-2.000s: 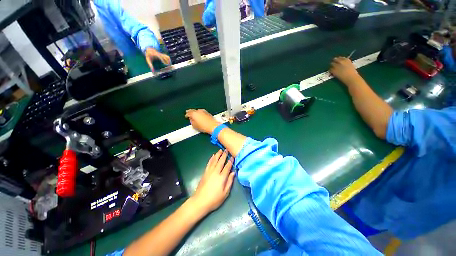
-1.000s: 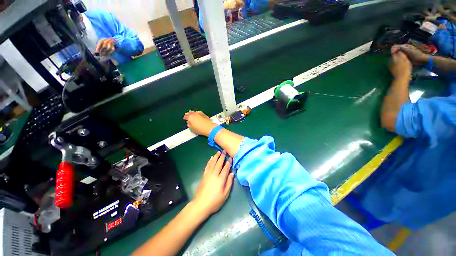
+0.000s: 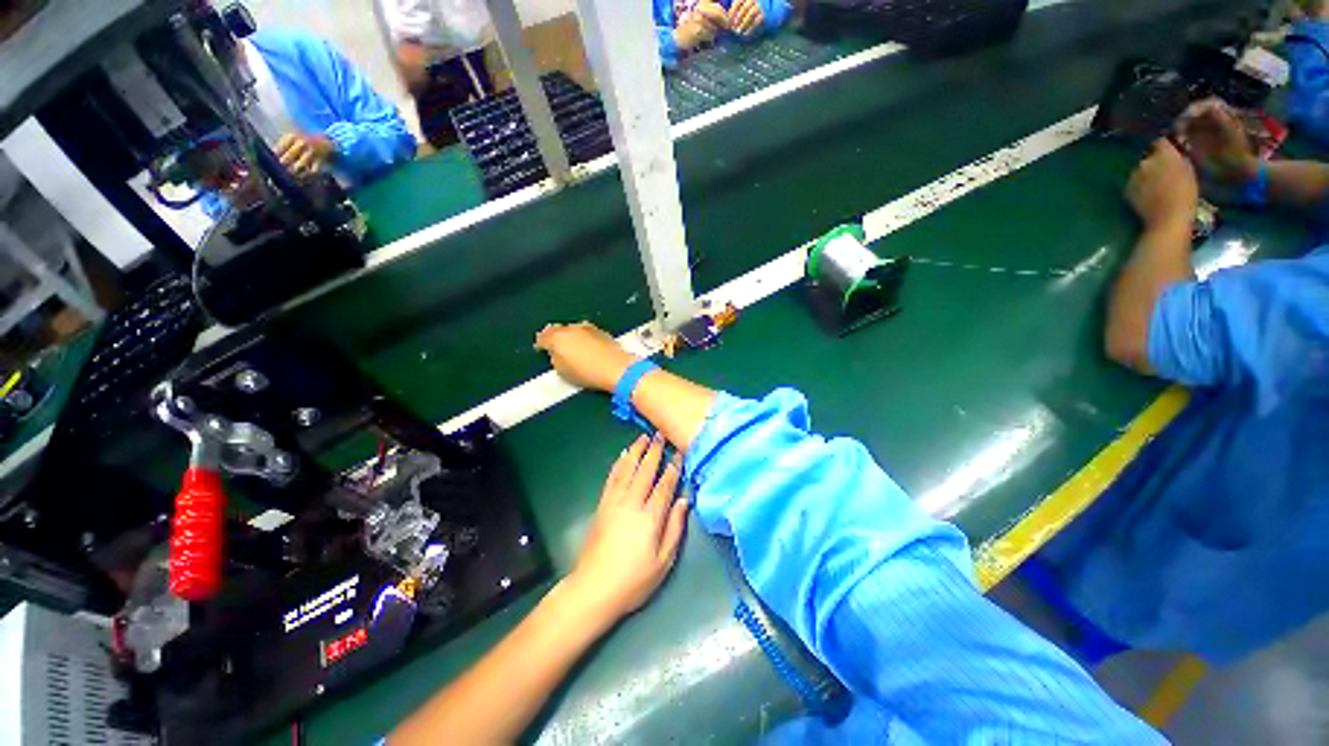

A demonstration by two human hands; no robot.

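My right hand [image 3: 586, 357], with a blue wrist strap [image 3: 631, 388], rests over the pale rail, its fingers curled; whether it holds anything is hidden. My left hand [image 3: 634, 528] lies flat on the green bench, empty, its fingertips by my right wrist and sleeve. The black test fixture [image 3: 481, 583] stands left of my hands, with a red toggle clamp handle [image 3: 197, 532] upright, clear fixture blocks [image 3: 401, 528] and a small red digital display [image 3: 344, 646]. A small dark fitting with brass-coloured parts [image 3: 700, 332] sits at the foot of the white post.
The white post [image 3: 641, 161] rises behind my right hand. A solder wire spool [image 3: 850, 267] stands right of it, its wire running right. A neighbour's hands [image 3: 1166, 182] work at the far right. People in blue sit across the line by black trays [image 3: 532, 131]. A coiled blue cord [image 3: 780, 656] lies below my sleeve.
My hands have stayed in place. The neighbour's arm has moved from the rail to the far right, where both hands now show. The hand across the line has drawn back from the rail.
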